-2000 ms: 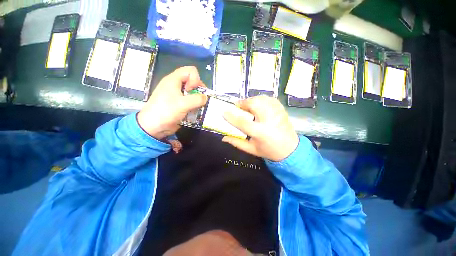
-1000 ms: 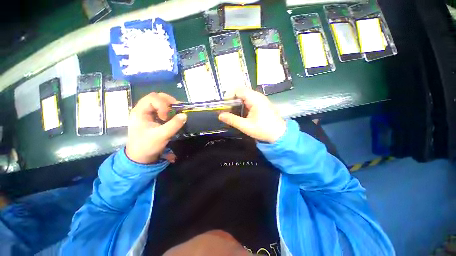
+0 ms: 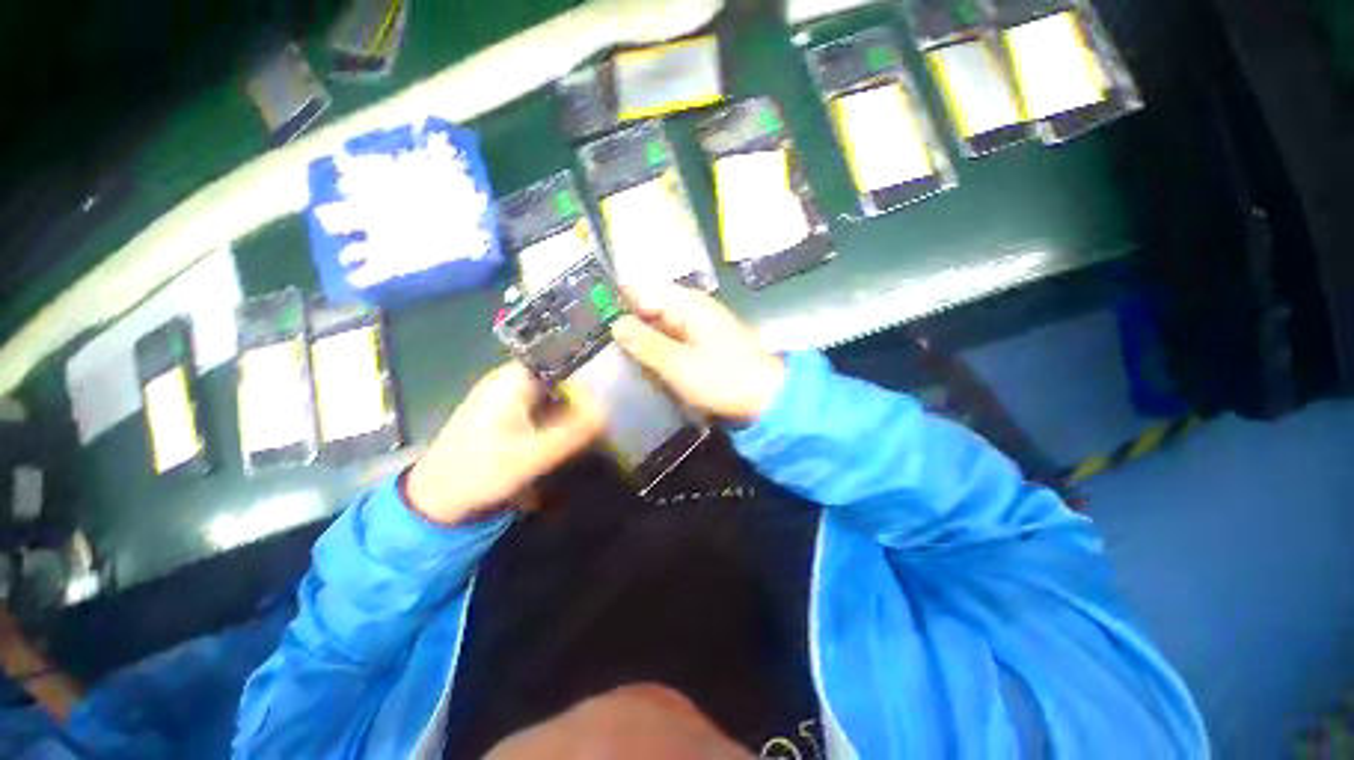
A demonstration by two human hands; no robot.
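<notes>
A phone body [image 3: 563, 319] is held above the bench's front edge, tilted, with its board end and green patch up toward the bench. Its battery [image 3: 631, 404] shows as a greyish rectangle in the lower part. My left hand [image 3: 505, 446] is at its left side, blurred, with the fingers partly hidden by the phone. My right hand [image 3: 698, 354] grips its right edge, thumb over the battery side.
A blue parts bin [image 3: 318, 238] full of white pieces stands behind my left hand. Open phone bodies with batteries lie at left [image 3: 273, 389] and right [image 3: 768, 208]. A loose battery [image 3: 668, 77] lies crosswise behind. A white sheet [image 3: 112, 379] is at far left. A person's arm [image 3: 37, 676] shows lower left.
The phone has turned from edge-on to showing its board and battery side, with its board end up. The bench view has shifted and tilted.
</notes>
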